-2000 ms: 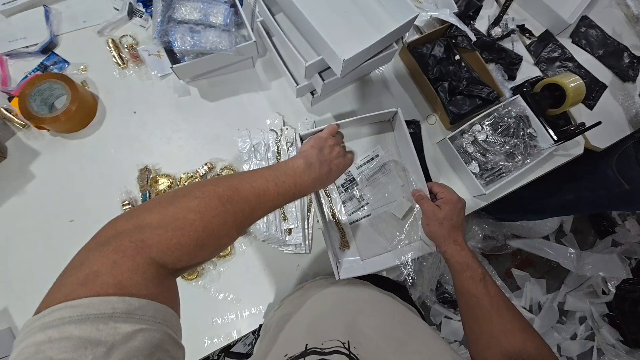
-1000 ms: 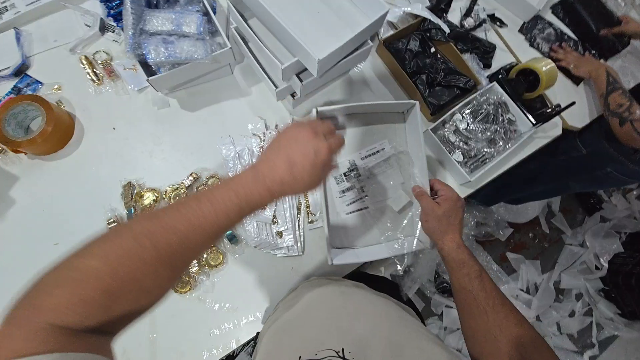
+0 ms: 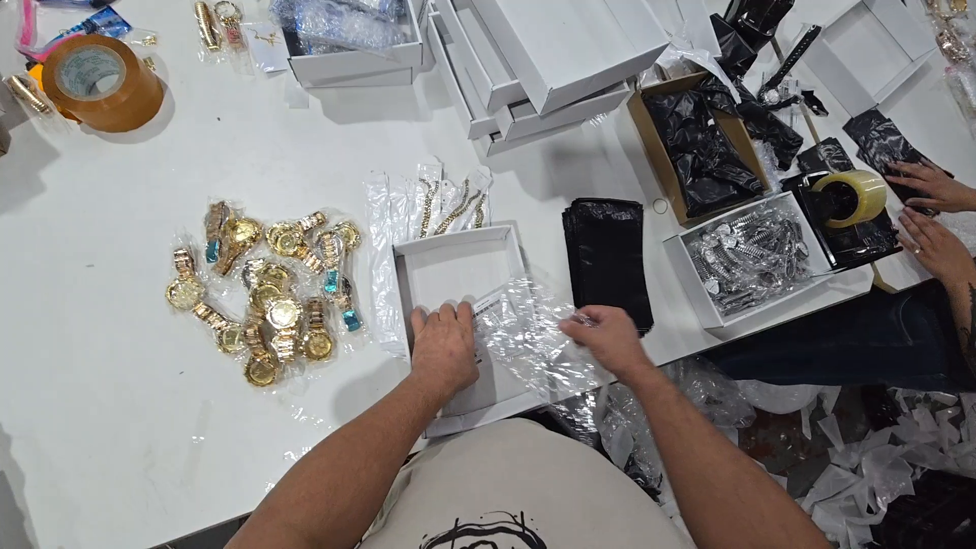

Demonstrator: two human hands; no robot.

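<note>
A shallow white cardboard box point(image 3: 457, 249) lies at the table's front edge, close to my body. My left hand point(image 3: 444, 347) reaches into it, fingers bent over a clear plastic bag point(image 3: 526, 328) and a printed label; whether it grips them is unclear. My right hand point(image 3: 610, 339) pinches the bag's right side, which stretches out past the box wall. Bagged gold chains point(image 3: 457, 204) on white cards lie just behind the box. Left of it is a pile of gold-coloured wristwatches point(image 3: 282, 313) in clear wrap. A stack of black bags point(image 3: 608, 263) lies to the right.
Tape rolls point(image 3: 103, 82) sit at the far left. Stacked white boxes point(image 3: 564, 53) and a box of bubble-wrapped items point(image 3: 354, 69) stand behind. On the right are a brown box of black plastic point(image 3: 640, 114), a white box of bagged watches point(image 3: 686, 293), a tape dispenser point(image 3: 850, 200) and another person's hands point(image 3: 926, 217).
My right hand has moved off the box's right wall and now holds the plastic bag. My left hand has come down inside the box. The black bag stack shows fully now.
</note>
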